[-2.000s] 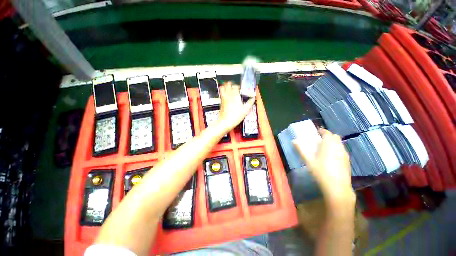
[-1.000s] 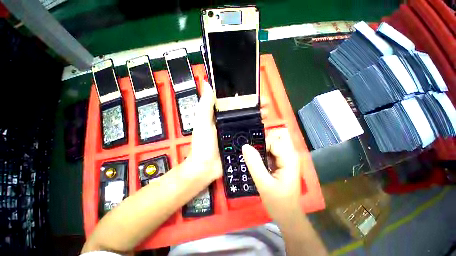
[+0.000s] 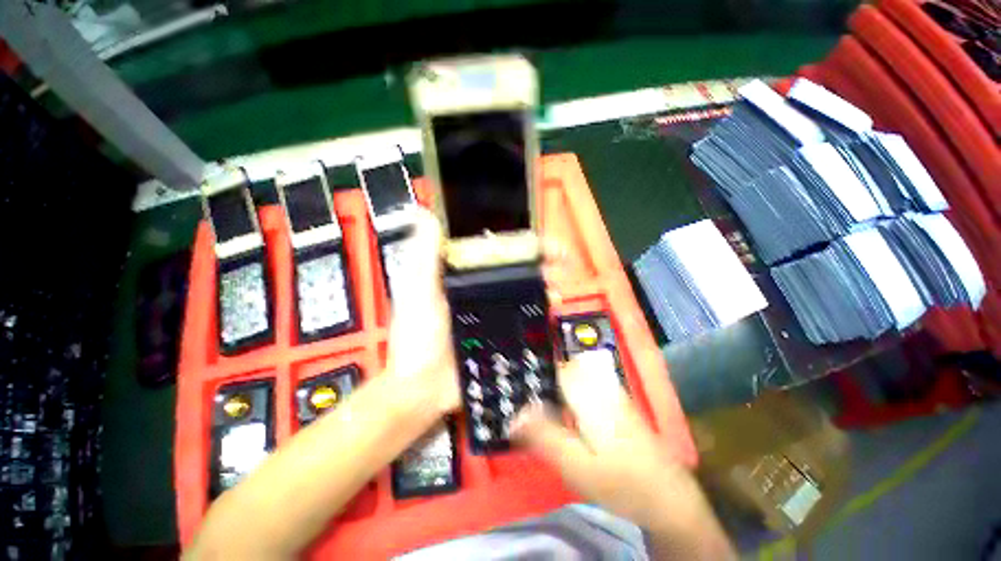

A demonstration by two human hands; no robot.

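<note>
An open flip phone [image 3: 483,175] with a gold frame, dark screen and black keypad is held upright above the tray, slightly blurred. My left hand [image 3: 417,329] grips its left side. My right hand [image 3: 598,422] is at the lower right of the keypad, blurred, with a finger near the bottom keys; whether it touches them is unclear. The red phone tray [image 3: 263,359] holds several open phones [image 3: 318,258] in the back row and closed phones [image 3: 240,438] in the front row, some hidden by my left forearm.
A small pile of film sheets or cards [image 3: 700,279] lies right of the tray, with larger fanned piles [image 3: 840,208] beyond. Stacked red trays [image 3: 933,99] stand at the right edge. A green conveyor belt [image 3: 329,93] and grey post [image 3: 110,99] are behind. A black gridded mass [image 3: 49,329] is at left.
Since two seconds ago, my left hand has brought a phone up from the tray and my right hand has left the small pile. Since one second ago, the phone has shifted slightly left.
</note>
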